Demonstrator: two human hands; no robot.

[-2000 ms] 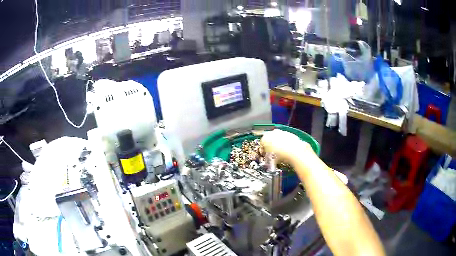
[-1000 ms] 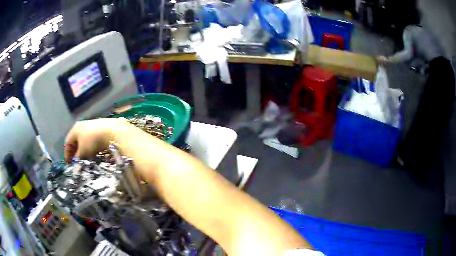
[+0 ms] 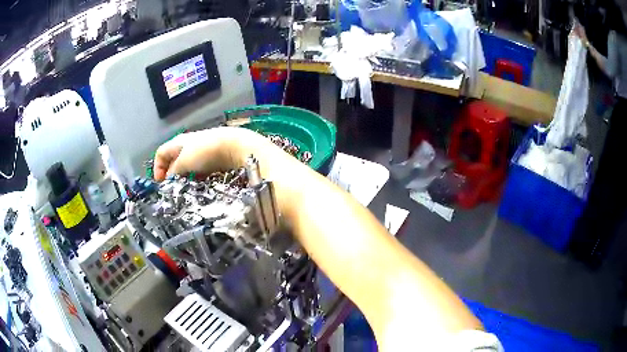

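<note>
The green bowl feeder [image 3: 320, 134] stands beside the white screen housing, with small shiny metallic buttons [image 3: 283, 143] heaped in it. My right hand [image 3: 196, 152] reaches over the bowl to its near left rim, fingers bent down behind the metal feeder mechanism [image 3: 206, 206]. The fingertips are partly hidden, and I cannot tell whether they hold anything. My forearm covers the near part of the bowl. My left hand is not in view.
The touchscreen [image 3: 183, 79] is lit. A control box [image 3: 113, 261] with red digits stands at lower left. A side table [image 3: 440, 84], red stool [image 3: 481, 155] and blue bin [image 3: 540, 199] with white cloth are at right. A person's arm [image 3: 597, 53] holds white cloth above the bin.
My view swung right, then partly back left. My right hand has moved from the heaped buttons to the bowl's near left rim. The other person has lifted white cloth above the bin.
</note>
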